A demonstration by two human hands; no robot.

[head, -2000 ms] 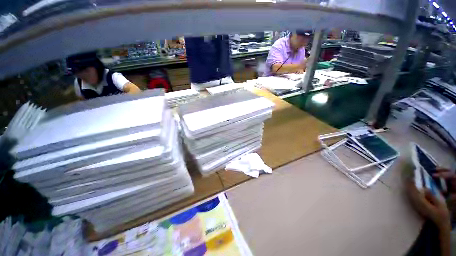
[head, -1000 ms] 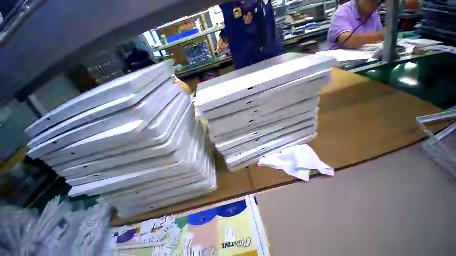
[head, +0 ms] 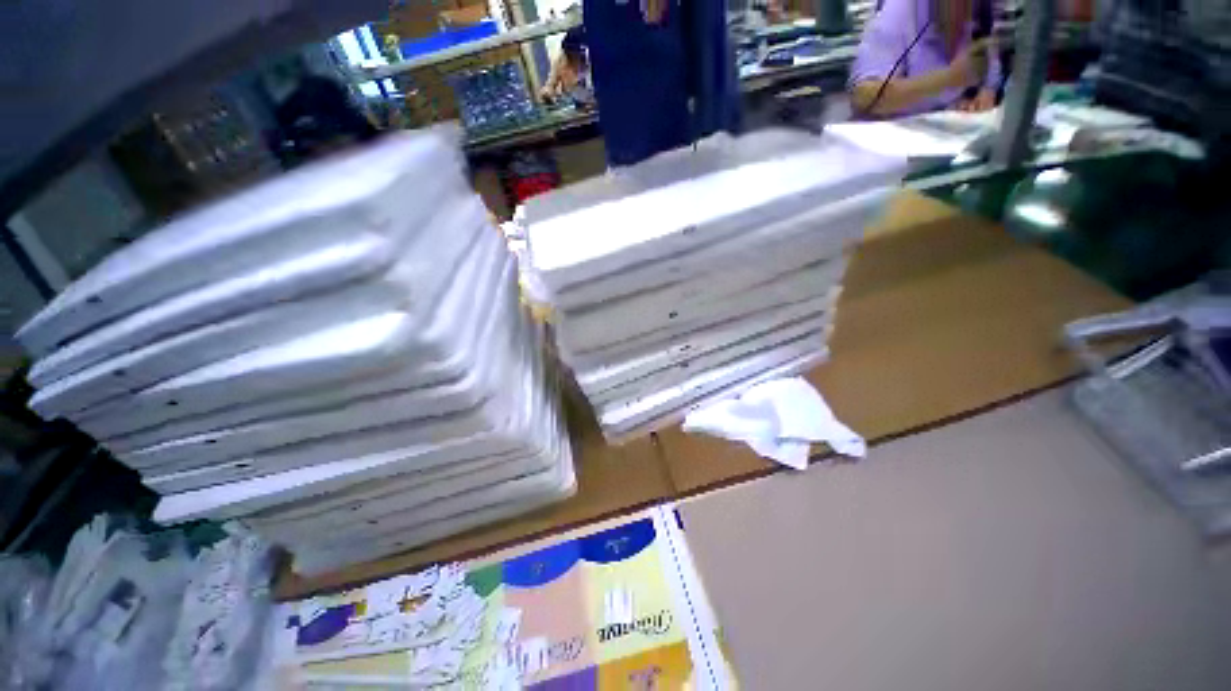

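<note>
Neither of my hands is in view. Nearest in front of me is the coloured printed sheet (head: 554, 607) at the bottom, with many small white strips (head: 405, 628) lying on its left part. A clear bag or tray of white strips (head: 149, 607) is at the lower left, blurred. The left panel stack (head: 324, 365) leans and is fanned, with dark dots along its edges. The centre panel stack (head: 695, 270) stands beside it on brown board. A crumpled white tissue (head: 776, 419) lies at the foot of the centre stack.
The beige board (head: 918, 554) spans the lower right, with brown board (head: 945, 311) behind it. Clear and white frames (head: 1161, 392) lie at the right edge. A metal post (head: 1022, 88) stands behind. A person in purple (head: 925, 61) and a dark-clothed person (head: 662, 81) are beyond.
The view has swung left and closer to the stacks since the first frame; another person's hands at the right have left view. Since the second frame it has shifted slightly.
</note>
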